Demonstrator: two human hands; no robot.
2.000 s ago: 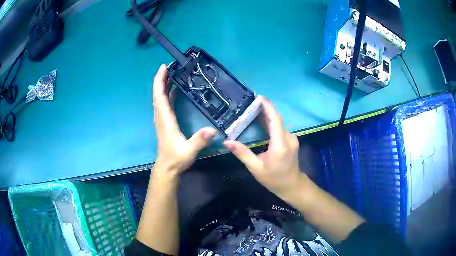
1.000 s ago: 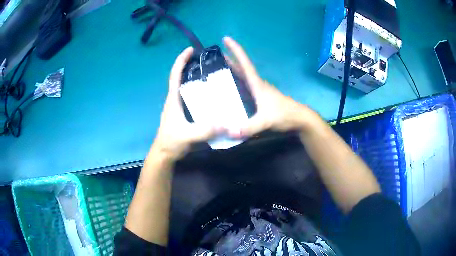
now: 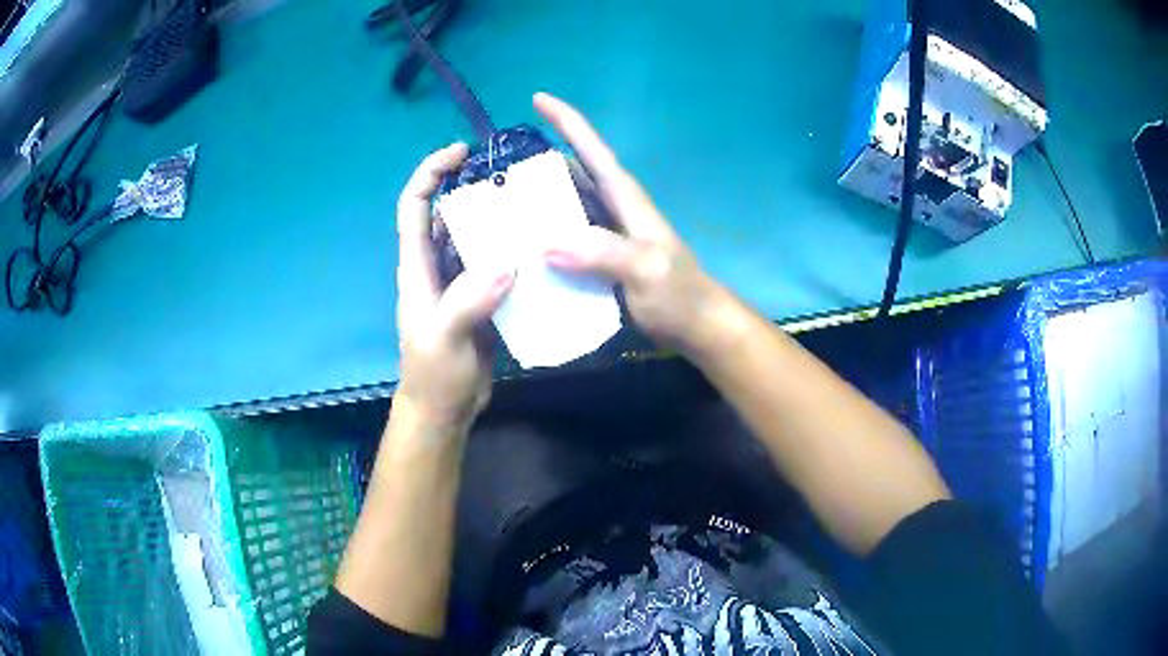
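The white cover (image 3: 532, 263) lies over the black housing (image 3: 512, 147), near the bench's front edge. Both thumbs rest on the cover. The housing's far end shows dark beyond the cover, with a thin pale wire. The black power cord (image 3: 442, 71) runs from that end up the bench. My left hand (image 3: 442, 288) holds the left side of the housing. My right hand (image 3: 628, 244) holds the right side, its index finger stretched along it. The inside of the housing is mostly hidden by the cover.
The blue-sided screw feeder (image 3: 941, 141) stands at the right, with a hanging black cable (image 3: 912, 167) before it. A blue crate (image 3: 1040, 372) and a green crate (image 3: 224, 513) stand at the near edge. A black corded unit (image 3: 173, 64) and a bagged plug (image 3: 164, 186) lie at left.
The open housing was turned more upright and the white cover now lies over it. My right hand moved from its near end to its right side, and my thumbs moved up onto the cover.
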